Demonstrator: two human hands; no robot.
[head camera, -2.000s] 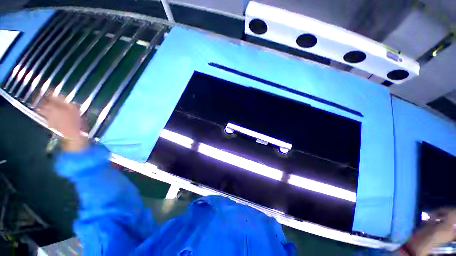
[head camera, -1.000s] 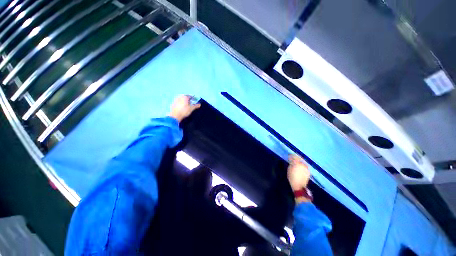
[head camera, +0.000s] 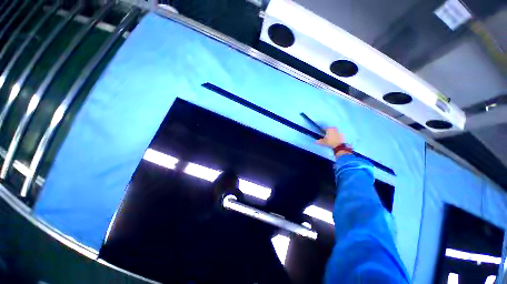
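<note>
A large glossy black panel (head camera: 205, 133) lies on the blue-covered pallet (head camera: 133, 83), reflecting the ceiling lights. A white suction lifter (head camera: 269, 217) rests on the panel, its round cups down. A long narrow black strip (head camera: 261, 109) lies on the blue cover beyond the panel's far edge. My right hand (head camera: 332, 138), with a dark red wristband, is over this strip at its middle. A short dark strip (head camera: 311, 123) sticks out from its fingertips. My right sleeve hides part of the panel's right side. My left hand is out of view.
Metal conveyor rollers (head camera: 58, 105) are at the left. A white bar with dark round openings (head camera: 364, 69) runs behind the line at the upper right. Another black panel (head camera: 472, 238) lies on the blue cover at the right. A pale rail (head camera: 61, 238) edges the line nearest me.
My right hand has moved from the panel's far edge to the long strip, with a short dark strip at its fingers. My left hand has left the panel's far corner and the picture.
</note>
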